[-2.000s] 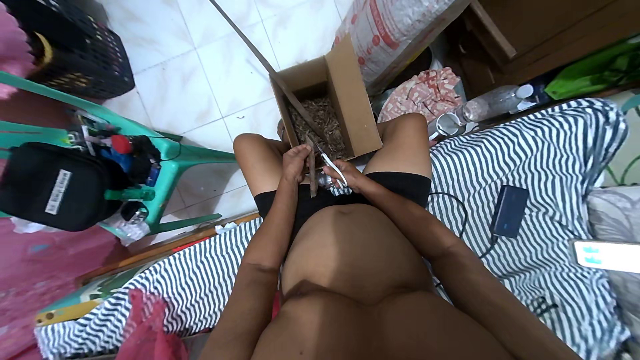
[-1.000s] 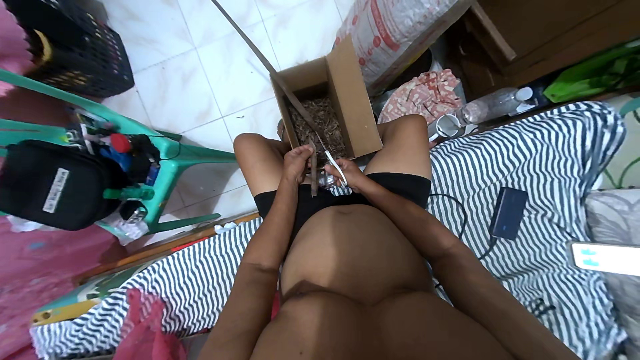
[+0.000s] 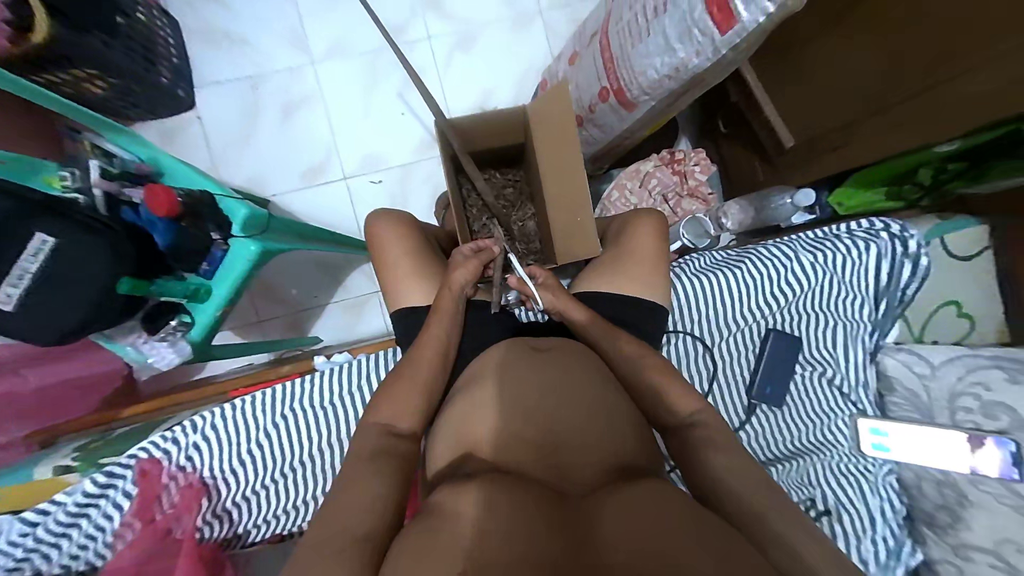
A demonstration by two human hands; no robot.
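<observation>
My left hand [image 3: 474, 262] grips a thin brown strip [image 3: 497, 280], which looks like dried leaf or stalk, over the near edge of a cardboard box [image 3: 565, 184]. Close beside it on the right, my right hand [image 3: 547, 293] is closed on white-handled scissors [image 3: 526, 282], whose blades point up toward the strip. Dry brown shreds [image 3: 512, 208] lie inside the box, which stands between my knees. A long thin brown stick or stalk [image 3: 416, 80] slants from the top of the view across the box down to my hands.
A green plastic chair [image 3: 252, 216] with a black case [image 3: 48, 264] and small items stands at left. At right are a large printed sack [image 3: 632, 56], a clear bottle [image 3: 756, 212], a metal cup [image 3: 696, 230], a power bank [image 3: 775, 366] and a phone [image 3: 936, 448]. I sit on striped cloth [image 3: 280, 440].
</observation>
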